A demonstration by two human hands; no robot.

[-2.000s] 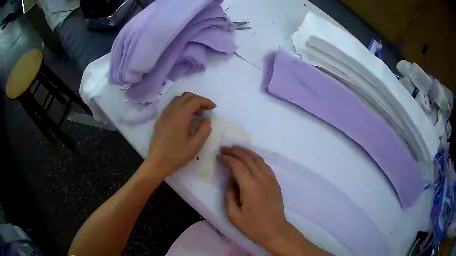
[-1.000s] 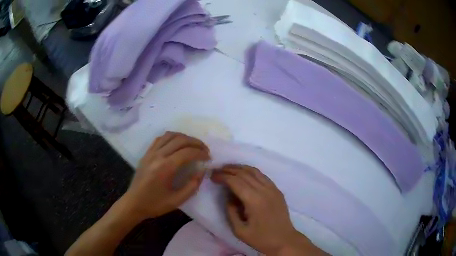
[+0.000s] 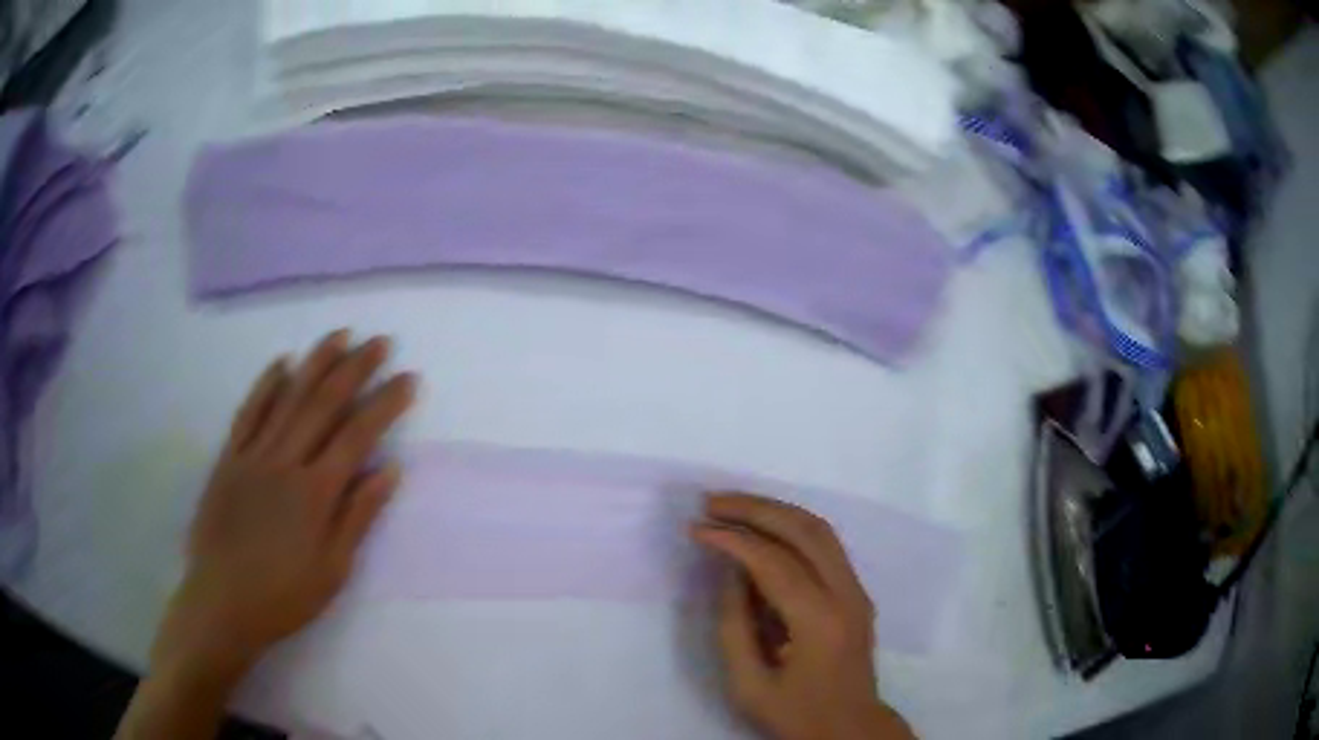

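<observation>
A pale lilac curved strip (image 3: 506, 523) lies flat on the white table in front of me. My left hand (image 3: 297, 484) lies over its left end, palm down with fingers spread. My right hand (image 3: 788, 614) is over its right half, with fingers curled and the fingertips at the strip; whether they pinch it is too blurred to tell. A darker lilac strip or bundle (image 3: 564, 203) lies behind, in front of a stack of curved white strips (image 3: 608, 51).
A steam iron (image 3: 1143, 557) is parked at the right, beside a yellow-orange ribbed object (image 3: 1222, 434). Blue-and-white striped strips (image 3: 1107, 275) lie tangled at the back right. A rumpled lilac pile (image 3: 51, 246) is at the left edge.
The view has swung right, bringing the iron into sight. My hands, close together before, are now apart, the left one flattened with fingers spread and the right one farther along the pale strip.
</observation>
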